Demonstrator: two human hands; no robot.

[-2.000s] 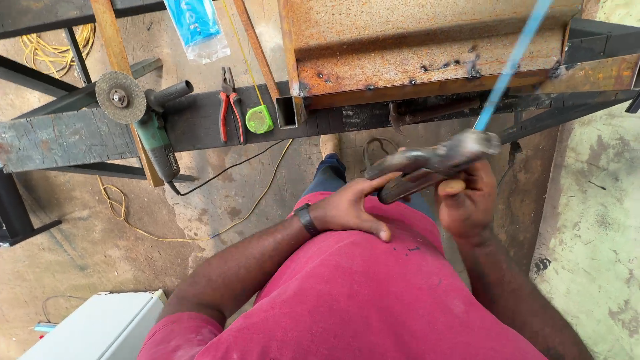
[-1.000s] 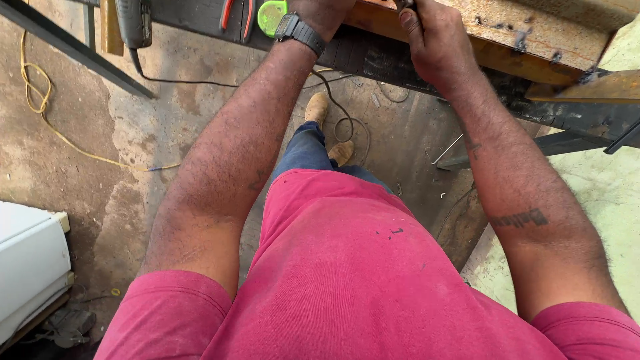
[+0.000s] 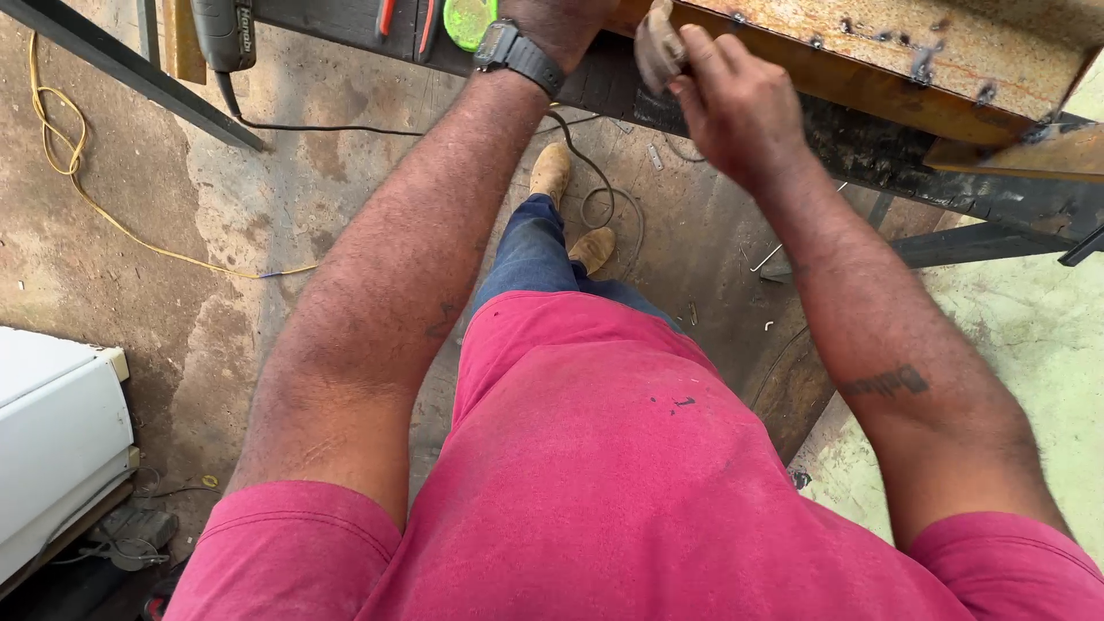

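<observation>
My right hand [image 3: 746,103] grips a worn metal tool [image 3: 660,47], blurred and cut off by the top edge, so its kind is unclear. It is held beside the front edge of a rusty steel piece [image 3: 862,52] with dark weld spots. My left hand [image 3: 561,26], below a black wristwatch [image 3: 517,56], reaches past the top edge; its fingers and anything in them are hidden. Left of that wrist lie a green tape measure [image 3: 468,21] and the red handles of pliers [image 3: 424,30] on the dark bench beam [image 3: 345,26].
An angle grinder's body [image 3: 224,34] rests at the upper left, its cord [image 3: 328,129] hanging below the beam. A yellow cord [image 3: 129,233] lies on the floor. At the lower left stands a white appliance [image 3: 60,431]. Dark steel legs [image 3: 966,246] slant at both sides.
Both hands have moved forward from in front of my body to the workpiece. The view has shifted, leaving the grinder's disc and the pliers' jaws out of sight.
</observation>
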